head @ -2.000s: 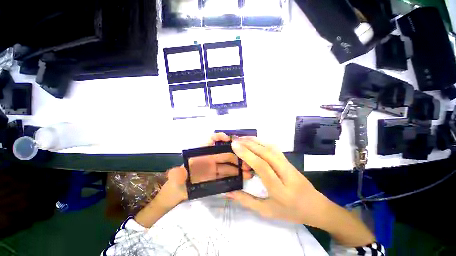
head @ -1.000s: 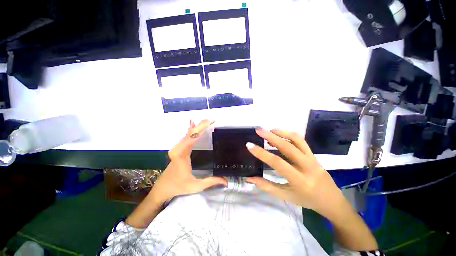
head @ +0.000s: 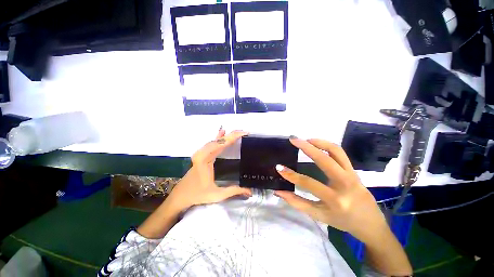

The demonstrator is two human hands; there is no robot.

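A black display unit (head: 266,161) with a row of small marks along its lower edge is held upright-facing at the bench's front edge. My left hand (head: 208,176) is at its left side, with fingertips at the top left corner and thumb at the lower left. My right hand (head: 336,189) grips its right side, one finger lying on the dark face and the thumb below. Several front panels with clear windows (head: 260,51) lie in two rows beyond my hands. The back of the unit is hidden.
An air blow gun (head: 417,138) lies at the right with its hose over the edge, beside black rear housings (head: 371,145). A translucent bottle (head: 51,132) lies at the left edge. Stacked black trays (head: 108,27) are at the back left. A box of clear waste (head: 146,189) is below.
Since two seconds ago, the windowed panel in my hands no longer shows separately; I hold a dark-faced unit. Over the last second my hands barely move, and the view shifts slightly.
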